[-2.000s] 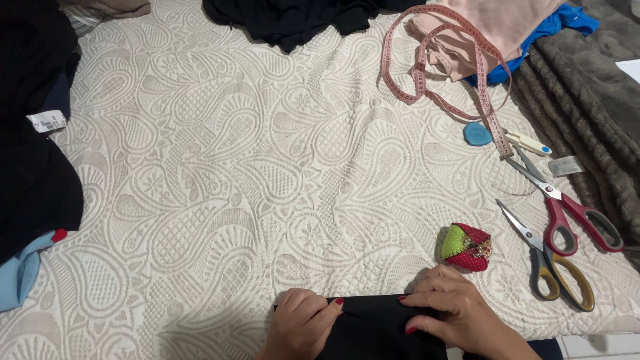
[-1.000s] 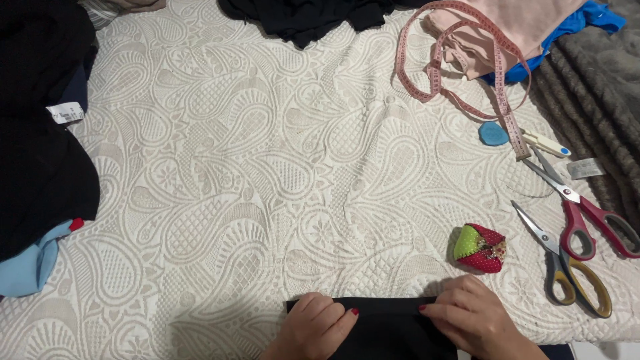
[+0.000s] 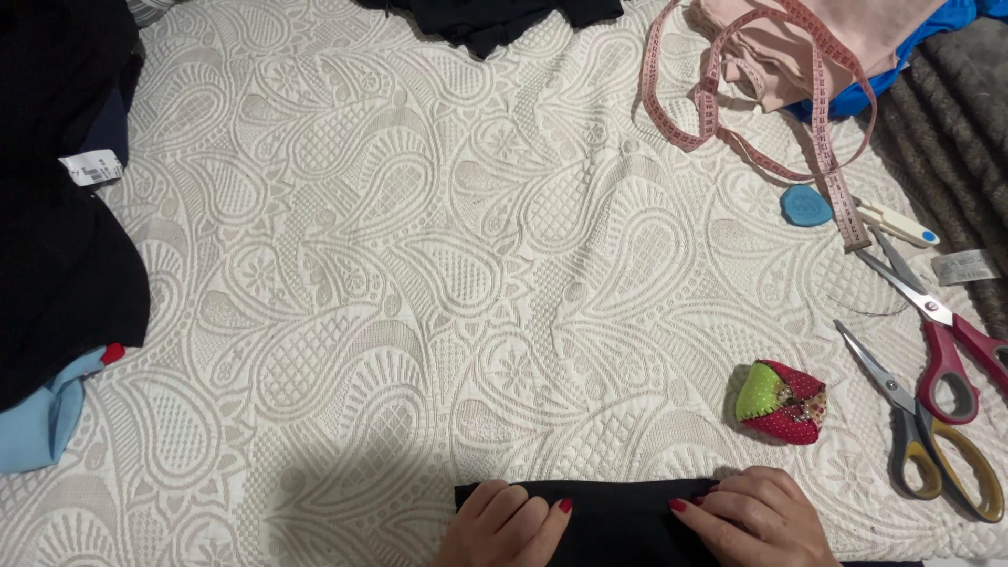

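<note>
A piece of black fabric (image 3: 622, 524) lies flat at the bottom edge of the view, its far edge nearly straight. My left hand (image 3: 508, 528) grips it near its left corner, thumb on top and fingers curled. At the right end of the same edge, my right hand (image 3: 752, 520) pinches the cloth between thumb and fingers. The near part of the fabric is out of view. Beyond my right hand sits a red and green pincushion (image 3: 781, 402) with pins in it.
Grey-and-yellow scissors (image 3: 906, 405) and red-handled scissors (image 3: 937, 315) lie at right, near a white thread snipper (image 3: 898, 222), blue tailor's chalk (image 3: 806, 205) and a pink tape measure (image 3: 709, 87). Dark clothes (image 3: 63, 260) are heaped at left on the patterned bedspread (image 3: 354, 276); folded pink fabric (image 3: 858, 31) lies top right.
My right hand has shifted from lying over the black fabric to holding its far edge near the right end. My left hand stays near the left corner.
</note>
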